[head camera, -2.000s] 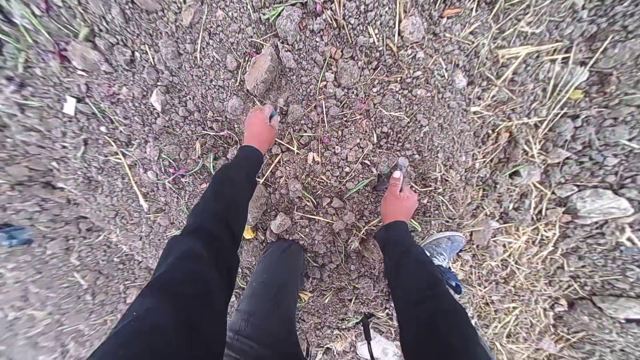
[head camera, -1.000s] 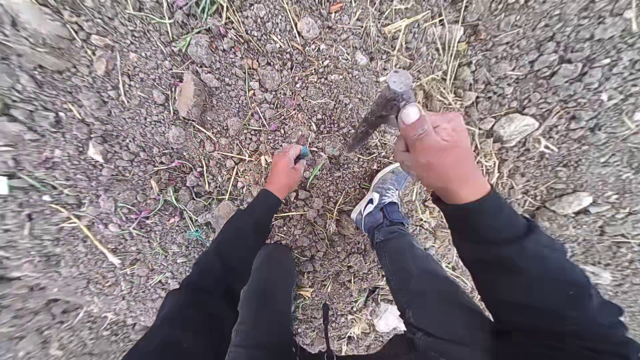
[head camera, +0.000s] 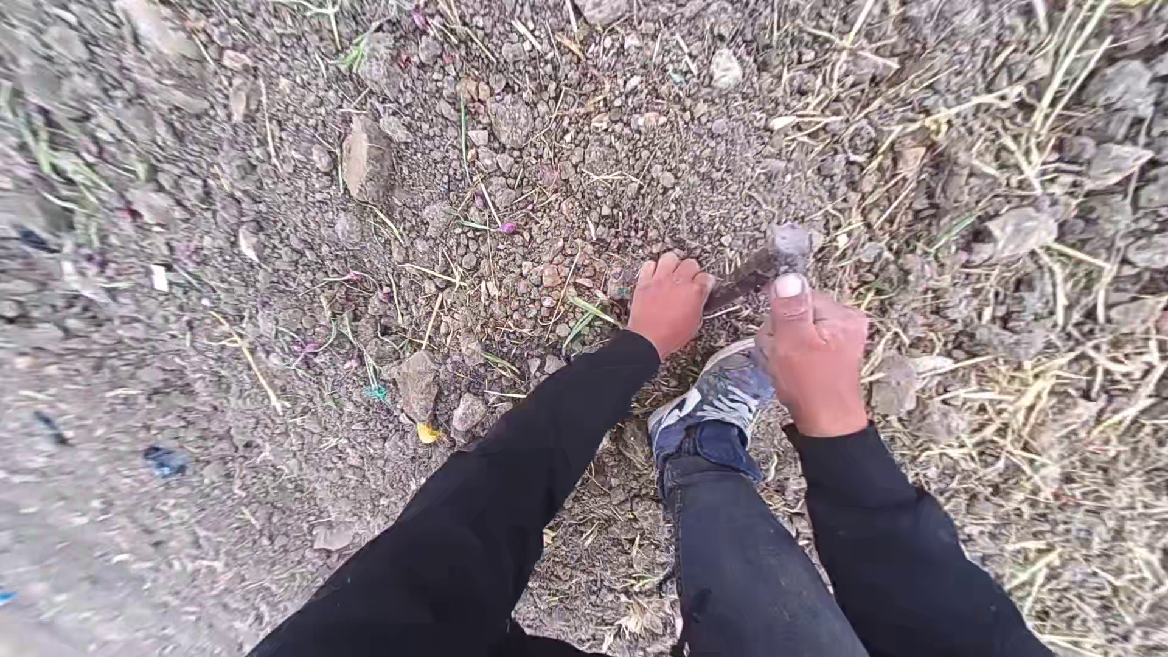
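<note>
My right hand (head camera: 817, 351) grips a hand tool (head camera: 753, 274) with a dark flat blade and a blunt, soil-caked grey end; its exact kind cannot be told. The grey end shows above my thumb, and the blade slants down and left toward my left hand. My left hand (head camera: 671, 301) is low over the soil (head camera: 566, 201), knuckles up and fingers curled, close by the blade's far end. Its fingertips and anything under them are hidden. Green blades of grass (head camera: 591, 315) lie just left of it.
My sneaker (head camera: 716, 397) is planted right below both hands. Stones lie about, a larger one (head camera: 367, 160) at upper left and another (head camera: 418, 385) left of my sleeve. Dry straw (head camera: 1022, 383) covers the right side. A yellow scrap (head camera: 428, 433) lies near the lower stone.
My right hand has lowered the tool from its raised place a second ago, and my left hand is now beside the blade. The small teal item seen at my left hand earlier is out of sight.
</note>
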